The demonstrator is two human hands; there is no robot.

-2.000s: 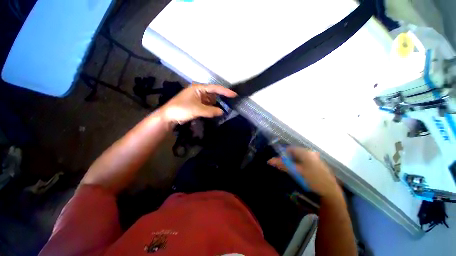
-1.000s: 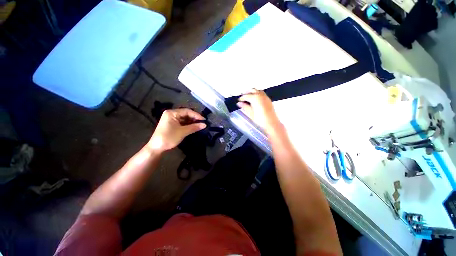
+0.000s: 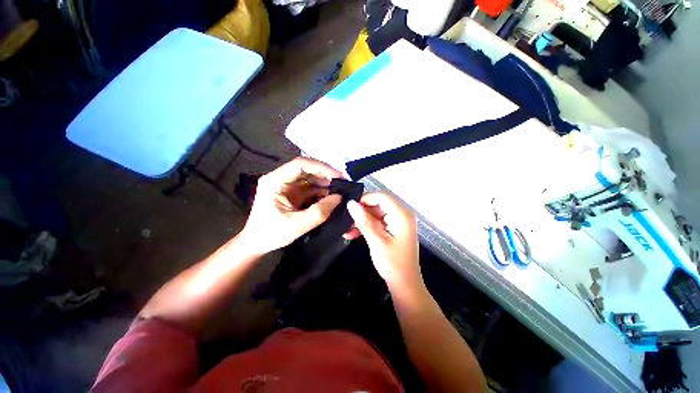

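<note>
My left hand (image 3: 295, 201) and my right hand (image 3: 381, 225) are close together in front of the table's edge. Both pinch a small folded end of black band (image 3: 347, 189) between thumbs and fingertips. Black material hangs below my hands and blends with the dark lap, so its extent is hidden. Another black band (image 3: 437, 145) lies flat across the white table (image 3: 399, 92), with one end at the front edge. Scissors (image 3: 508, 246) with blue and white handles lie on the table to the right.
A white sewing machine (image 3: 633, 230) with blue stripes is at the table's right end. Dark navy cloth (image 3: 523, 84) lies along the far side. A pale folding table (image 3: 167, 100) stands at the left. A dark fringe bundle (image 3: 665, 370) hangs at lower right.
The scissors went from my right hand to the table. My right hand left the band lying on the table and joined my left hand at the held black end.
</note>
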